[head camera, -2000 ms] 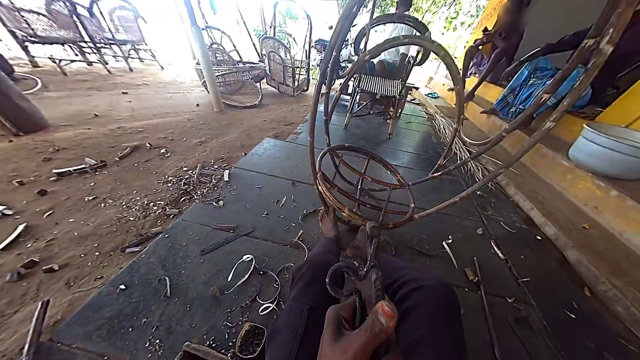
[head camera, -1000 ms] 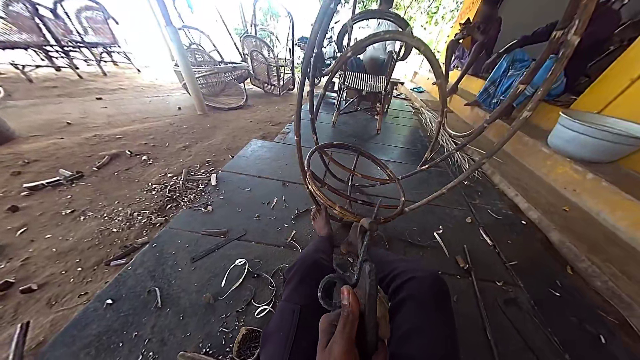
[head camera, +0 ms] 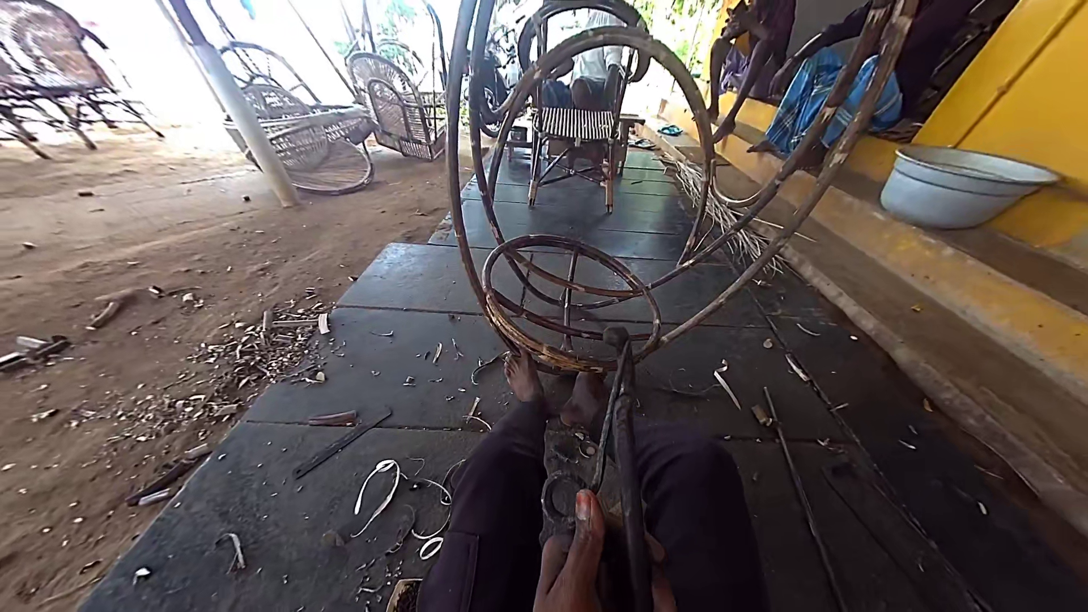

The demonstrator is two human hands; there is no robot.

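A round cane chair frame [head camera: 501, 331] with a hoop base stands in front of my feet. Between my knees, a long dark rod-like tool [head camera: 627, 442] with a knobbed upper end points at the frame's lower rim. Beside the rod is a dark ring-shaped metal handle [head camera: 561, 495]. My left hand [head camera: 574, 565] grips the lower part of this dark tool, thumb up along it. Only a small part of what appears to be my right hand [head camera: 660, 574] shows behind the rod at the bottom edge; its grasp is hidden.
Cane strips [head camera: 378, 493] and offcuts litter the dark slab floor [head camera: 391, 340]. A thin stick [head camera: 799, 493] lies at right. Ahead, a person sits by a striped-seat chair [head camera: 578, 123]. People sit on the right ledge near a grey basin [head camera: 960, 187]. A post [head camera: 246, 119] and cane chairs stand left.
The dark rod now stands more upright and shows at greater length above my left hand. The view has shifted somewhat to the right.
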